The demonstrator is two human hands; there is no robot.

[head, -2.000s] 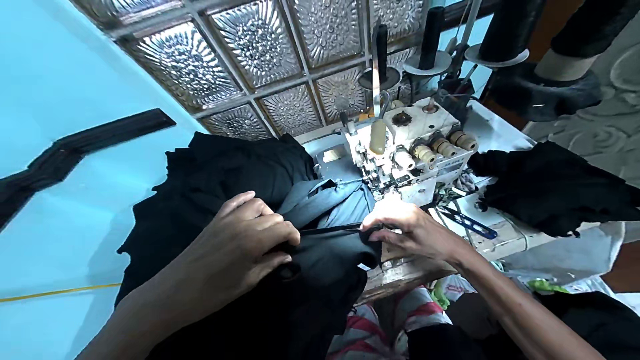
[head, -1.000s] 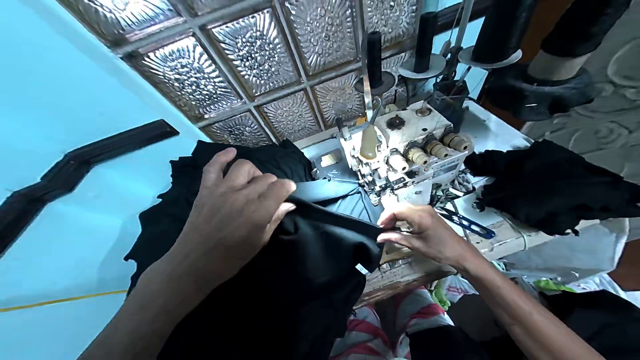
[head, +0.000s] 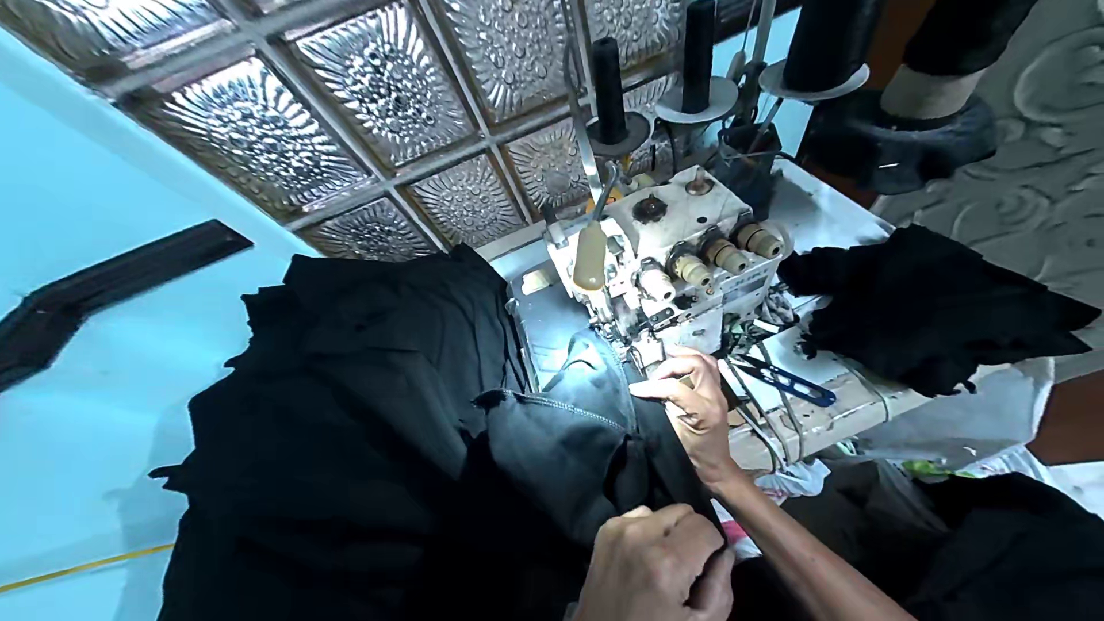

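An overlock sewing machine (head: 673, 250) stands in the middle with its lamp lighting the needle area. Black fabric (head: 561, 440) with a stitched seam runs from the presser foot toward me. My right hand (head: 690, 401) is close beside the foot, thumb and fingers pinching the fabric's edge. Lower down, near the bottom of the view, my left hand (head: 655, 565) is closed on the same fabric. A large heap of black cloth (head: 362, 388) lies to the left of the machine. The needle itself is too small to make out.
Blue-handled thread snips (head: 789, 382) lie on the table right of the machine. Behind them is a pile of black cloth scraps (head: 940, 302). Black thread cones (head: 609, 90) stand at the back, before a patterned glass-block window (head: 388, 82). Plastic bags (head: 957, 423) hang below the table's right side.
My left hand has moved down and to the right, toward the bottom of the view. The fabric now lies turned, with a stitched seam showing. My right hand remains near the presser foot.
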